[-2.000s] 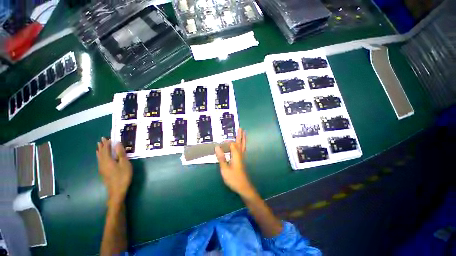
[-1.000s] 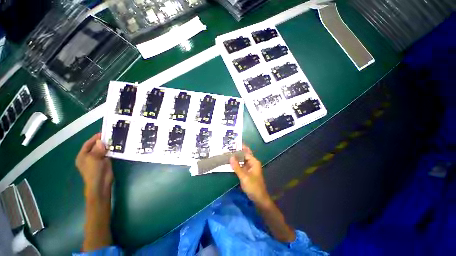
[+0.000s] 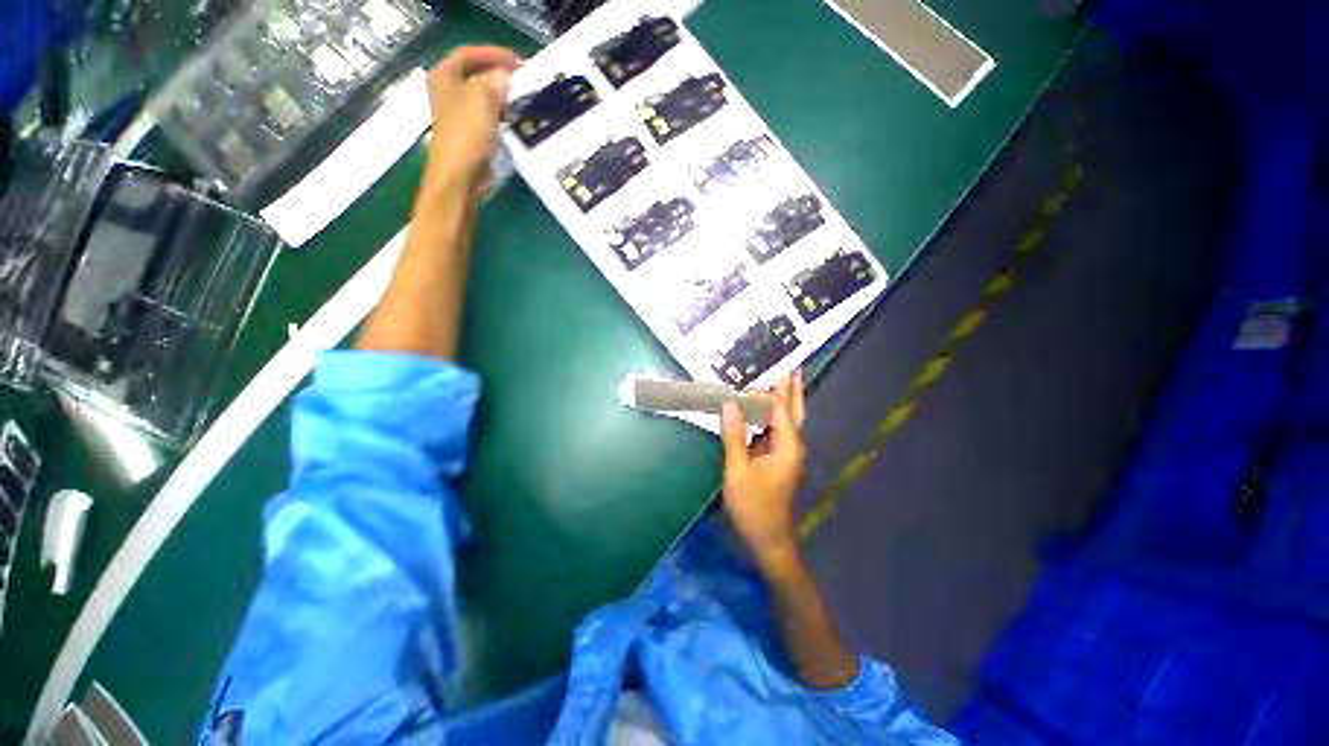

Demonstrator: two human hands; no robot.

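Note:
A white tray (image 3: 673, 175) with two rows of black phone parts (image 3: 832, 284) lies slanted across the upper middle; some parts shine with glare. My left hand (image 3: 469, 110) is at its upper left corner, fingers closed on the edge. My right hand (image 3: 765, 459) is at its lower end, holding a grey-brown sticker sheet (image 3: 678, 395) with white edges between thumb and fingers. The sheet sticks out to the left, just below the tray. Whether the right fingertips also hold the tray is unclear. A second edge shows faintly under the tray's lower right side.
Clear plastic trays (image 3: 161, 292) are piled at the left and upper left. A white paper strip (image 3: 350, 161) lies beside them. Another sticker sheet (image 3: 918, 47) lies at the upper right. The bench edge curves down the right, above a grey floor with a yellow-marked line (image 3: 955, 350).
The tray in my hands has moved up and right and turned, over where the other tray lay. That other tray no longer shows separately. My left arm reaches farther forward; the view has shifted.

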